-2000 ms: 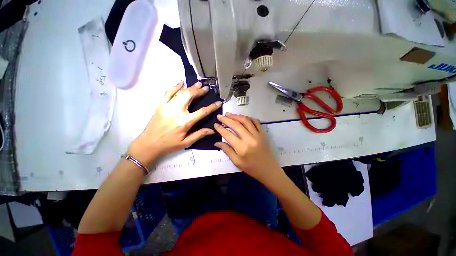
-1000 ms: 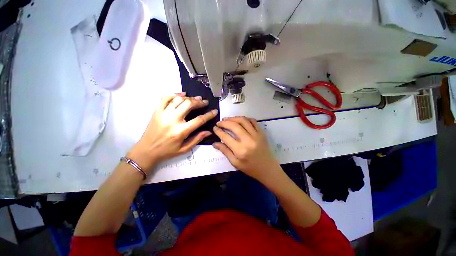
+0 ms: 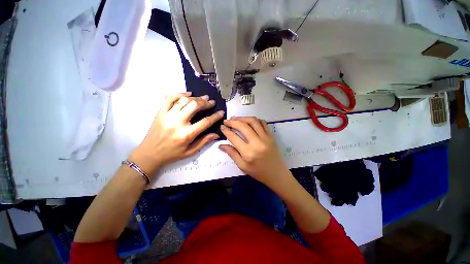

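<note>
A dark band piece [image 3: 198, 85] runs under the left end of the sewing machine head [image 3: 330, 41], with its near end between my hands. My left hand [image 3: 178, 126] lies on the cloth with fingers spread, pressing it to the table. My right hand [image 3: 252, 147] is at the cloth's right edge, its thumb and fingertips touching the edge. The presser foot [image 3: 210, 78] is just beyond my fingers; the needle is too small to make out.
Red-handled scissors [image 3: 330, 105] lie right of the needle area. A white lamp [image 3: 116, 46] hangs over the left side. A white curved pattern piece [image 3: 90, 113] lies left. A dark cloth pile [image 3: 344, 183] rests on a white board, lower right, beside a blue crate [image 3: 420, 178].
The dark cloth has moved away from me under the machine, so less shows on the near side. My left hand has moved back from beside the presser foot. The camera view has shifted slightly.
</note>
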